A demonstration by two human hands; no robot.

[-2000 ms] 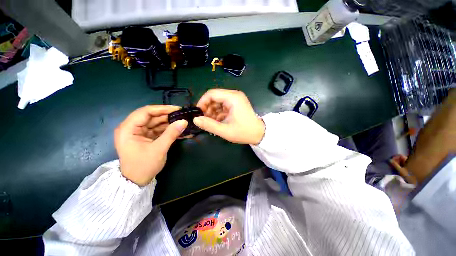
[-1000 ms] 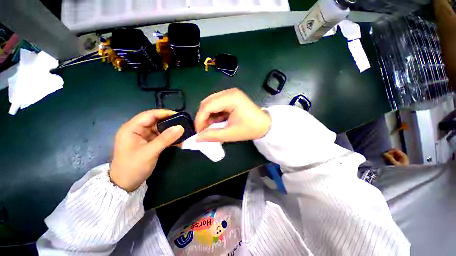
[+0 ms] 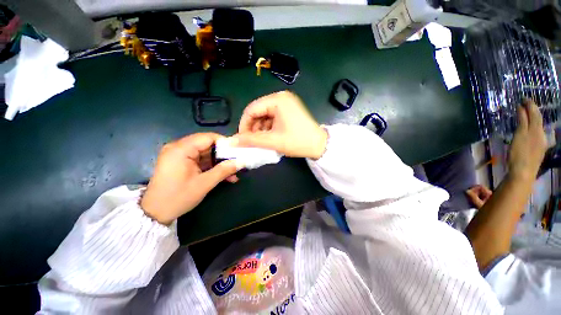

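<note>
My left hand (image 3: 184, 175) holds a black screen-and-frame unit (image 3: 214, 154) above the bench mat; only a dark edge of it shows between the fingers. My right hand (image 3: 280, 126) pinches a white wiping cloth (image 3: 249, 156) and holds it against the unit, covering most of it. Both hands are bare and close together. The unit's face is hidden by the cloth and fingers.
Empty black frames lie behind my hands (image 3: 212, 111) and at right (image 3: 344, 95). Stacks of display modules (image 3: 233, 38), a small module pile (image 3: 283, 67) and a bottle (image 3: 400, 24) stand beyond. White wipe (image 3: 37, 77) far left. Another person's arm (image 3: 523, 160) reaches to clear trays (image 3: 510, 74).
My right hand first let go of the unit and took up the white cloth, then brought it over the unit. The other person's arm has moved to the trays.
</note>
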